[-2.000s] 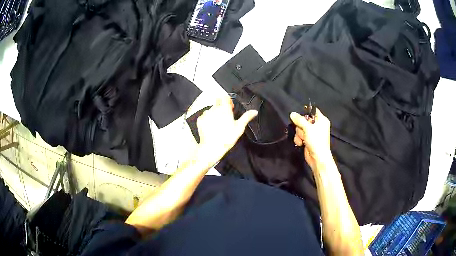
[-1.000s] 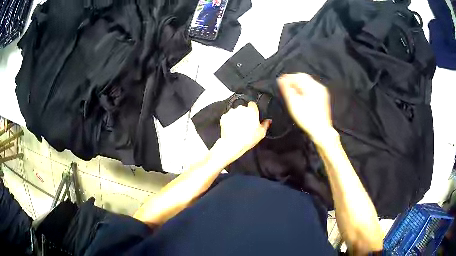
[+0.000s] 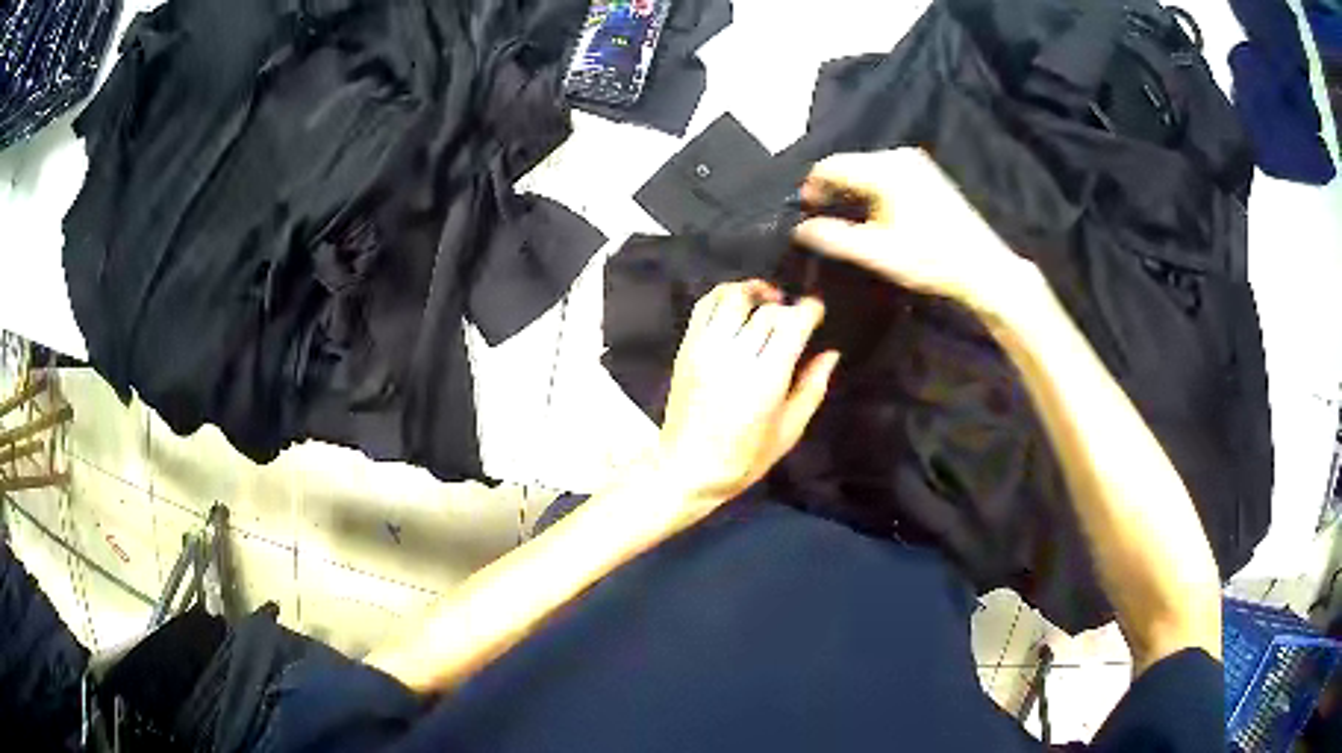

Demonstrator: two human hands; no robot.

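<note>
A pile of black garments [image 3: 1030, 368] lies in front of me on the white tabletop. A flat cuff with a small button [image 3: 707, 174] sticks out at its left side. My left hand [image 3: 751, 361] is on the black cloth near the pile's left edge, fingertips pinching it. My right hand [image 3: 890, 221] is just above and to the right, fingers bent over the cloth. It is blurred, and I cannot tell whether it holds cloth or a tool. No snips can be made out.
A second black pile [image 3: 295, 221] lies at left, with a lit mobile phone [image 3: 612, 52] at its upper right. Navy cloth [image 3: 1277, 103] is at the far right. A blue crate [image 3: 1273, 669] sits low at right. Dark garments [image 3: 162, 662] hang at lower left.
My right hand has moved up and left over the cloth, its elbow swung out to the right. My left hand has moved slightly right. The cloth beneath them has shifted and its curved edge is now hidden.
</note>
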